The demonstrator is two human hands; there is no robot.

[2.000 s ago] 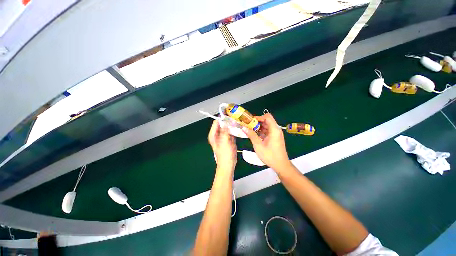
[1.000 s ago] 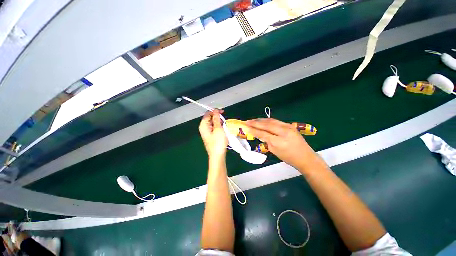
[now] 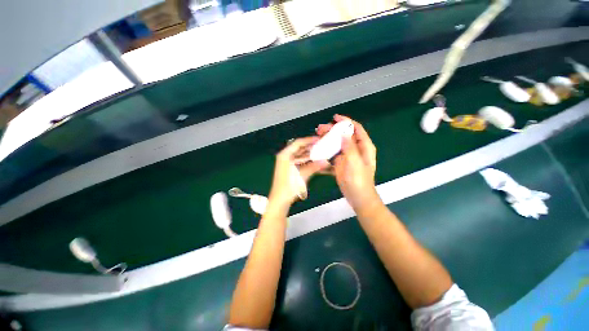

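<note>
My left hand [image 3: 289, 169] and my right hand [image 3: 355, 158] hold a white oval housing [image 3: 330, 141] between them, above the dark green belt. The housing looks white on the side that shows, and no yellow is visible on it. A white cord loop [image 3: 298, 183] hangs at my left hand. The underside of the housing is hidden by my fingers, and the image is slightly blurred.
White corded housings [image 3: 221, 211] lie on the belt at left. Several more lie at right, some beside yellow units [image 3: 468, 123]. A pale strip [image 3: 454, 57] hangs over the belt. A thin ring [image 3: 340, 285] and crumpled white cloth [image 3: 518, 193] lie on the near green worktop.
The yellow unit seen in my hands before no longer shows; a white housing shows between them instead. The view has shifted, and the belt items at left and right appear in different places.
</note>
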